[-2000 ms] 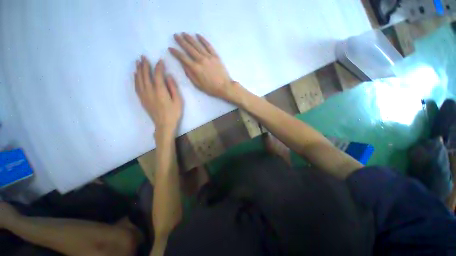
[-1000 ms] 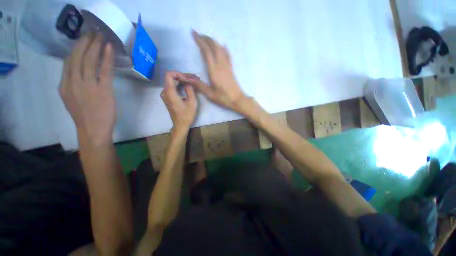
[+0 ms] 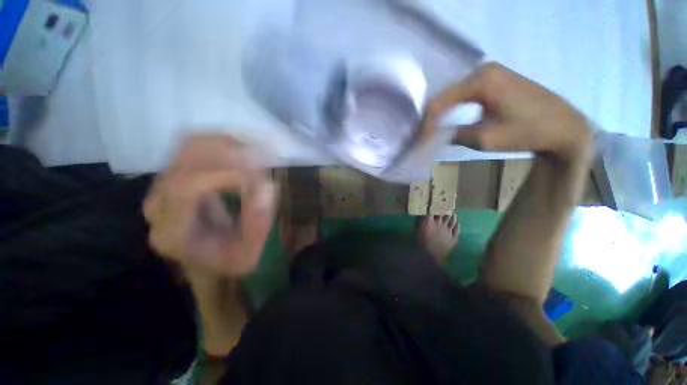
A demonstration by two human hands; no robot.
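Observation:
A clear tank (image 3: 301, 83), blurred, is tilted over the near edge of the white foam sheet (image 3: 166, 83). A round, shiny shape and a dark patch show in it. My right hand (image 3: 520, 113) grips the tank's right side with bent fingers. My left hand (image 3: 215, 207) is strongly blurred, left of and below the tank and apart from it. Its fingers are curled; whether they hold anything cannot be told.
A blue and white carton (image 3: 47, 45) stands at the upper left. A spare clear tank (image 3: 636, 173) is at the right table edge, a dark coil (image 3: 676, 101) beyond it. A person in dark clothing (image 3: 83, 263) sits close on the left. A blue item (image 3: 557, 303) lies on the green floor.
My hands were flat on the sheet, then together; now they are apart. The tank from the upper left is in front of me in my right hand. The other person's hand has left the view.

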